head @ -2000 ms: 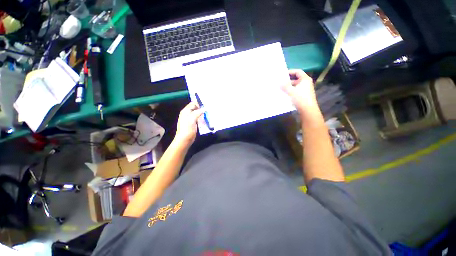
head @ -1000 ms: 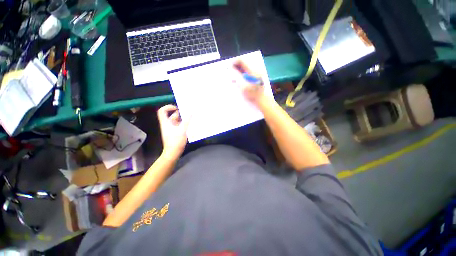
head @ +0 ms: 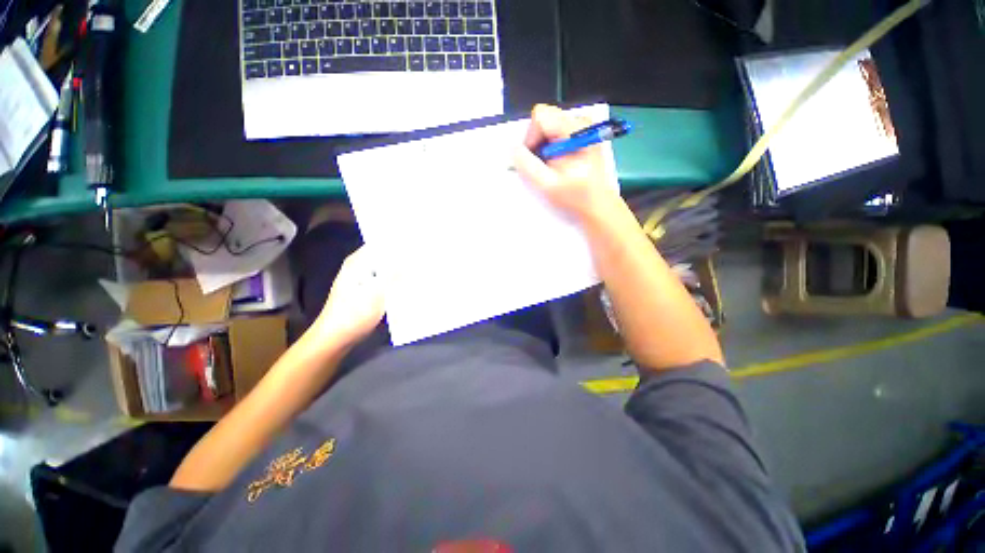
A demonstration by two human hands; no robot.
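Note:
The white record sheet (head: pixel 464 232) lies tilted over the lap, its top edge at the bench edge; glare hides any writing. My right hand (head: pixel 562 162) holds a blue pen (head: pixel 583 139) over the upper right of the sheet. My left hand (head: pixel 359 290) grips the sheet's lower left edge, its fingers partly hidden under the sheet. An open laptop (head: pixel 373 99) with black keys and a silver base sits just beyond the sheet on a black mat (head: pixel 205 119); its screen is out of view.
A silver and dark laptop (head: pixel 821 124) lies at bench right, crossed by a yellow strap (head: pixel 778 124). Markers (head: pixel 62 127) and a black tube-like tool (head: pixel 99 108) lie at bench left. Cardboard boxes (head: pixel 259 356) stand below. A beige stool (head: pixel 918 270) stands at right, a blue rack (head: pixel 918 502) at lower right.
The pen was at the sheet's left edge by my left hand, then passed to my right hand, which moved over the sheet. The camera view has shifted closer to the laptop keyboard.

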